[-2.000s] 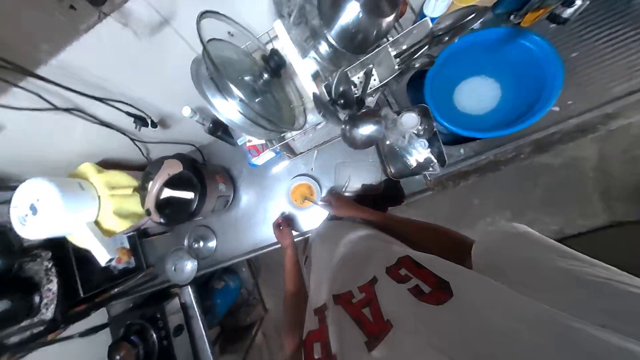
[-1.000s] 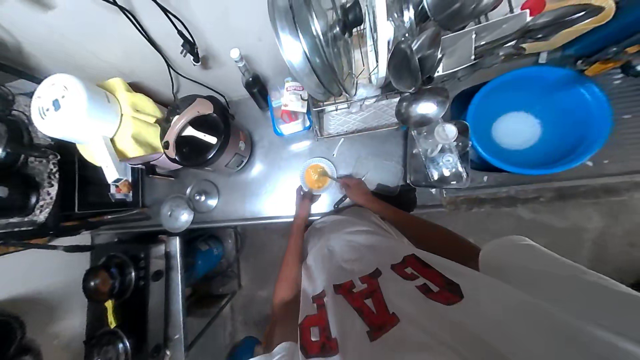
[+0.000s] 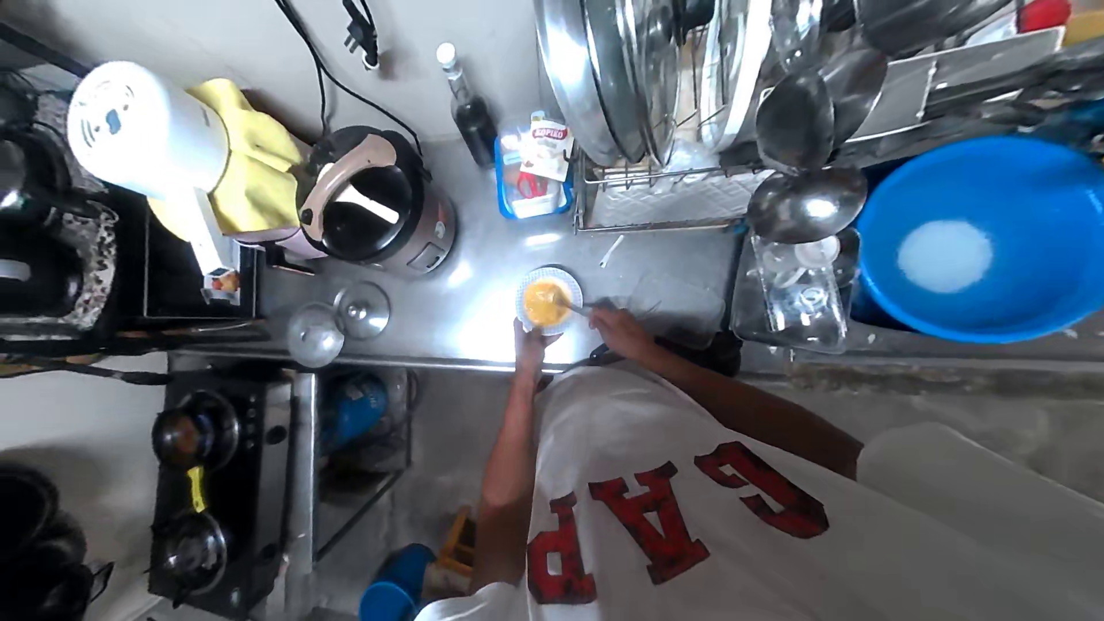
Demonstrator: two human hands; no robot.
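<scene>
A small bowl with a patterned rim (image 3: 576, 289) stands near the front edge of the steel counter. It holds a yellow-orange liquid (image 3: 543, 302) that looks like beaten egg. My left hand (image 3: 531, 343) grips the bowl's near rim from below. From the right, my right hand (image 3: 621, 332) is closed on the handle of a metal utensil (image 3: 576, 308), a fork or spoon, whose head dips into the liquid. Its exact shape is hidden.
Left of the bowl are glass lids (image 3: 362, 310) and a rice cooker (image 3: 371, 203). Behind stand a dark bottle (image 3: 473, 121), a blue-rimmed container (image 3: 535, 203) and a dish rack (image 3: 664, 177). A blue basin (image 3: 1018, 302) is at right, a gas stove (image 3: 250, 483) at lower left.
The view has turned and shifted, bringing more of the stove into sight. Both hands stay at the bowl, and the utensil's handle points more to the right than in the earliest frame.
</scene>
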